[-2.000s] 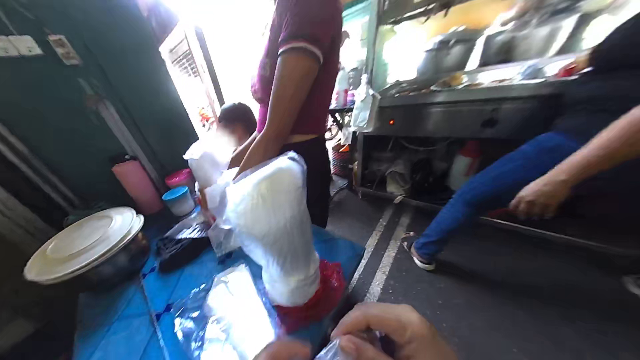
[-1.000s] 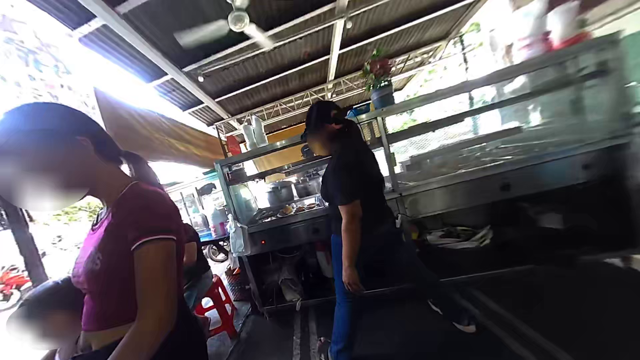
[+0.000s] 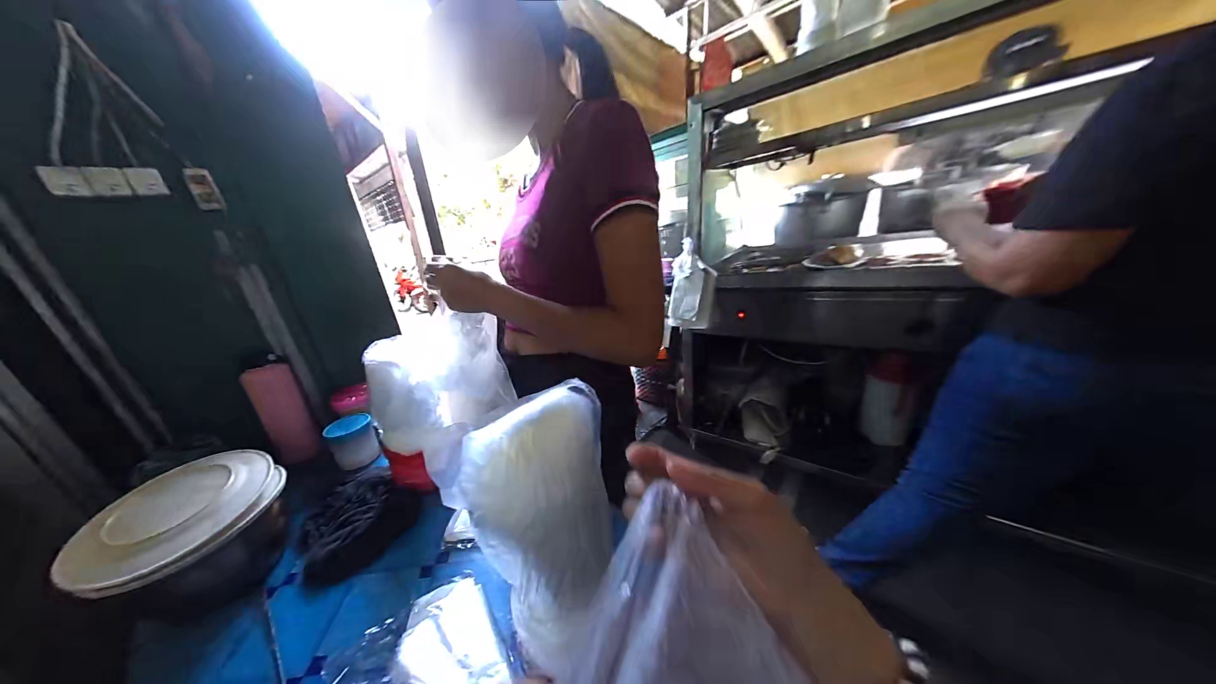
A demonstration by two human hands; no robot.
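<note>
At the lower middle, my right hand (image 3: 750,532) grips the gathered top of a thin clear plastic bag (image 3: 665,608); the bag's lower part runs out of the frame. Only a fingertip-sized bit of my left hand (image 3: 537,678) shows at the bottom edge, so its grip is hidden. Just left of the held bag stands a tall bundle of white items in clear plastic (image 3: 537,503). A flat clear plastic packet (image 3: 446,636) lies on the blue table (image 3: 332,617).
A black pot with stacked white lids (image 3: 171,522), a black plastic bag (image 3: 356,522) and a blue-lidded tub (image 3: 350,441) are at left. A person in maroon (image 3: 608,190) stands beyond the table. Another person in dark clothes (image 3: 1121,228) is at a metal food counter (image 3: 845,318).
The view swung up and away, then back to the table. The person in maroon now stands upright with hands raised. The person in jeans has an arm over the counter.
</note>
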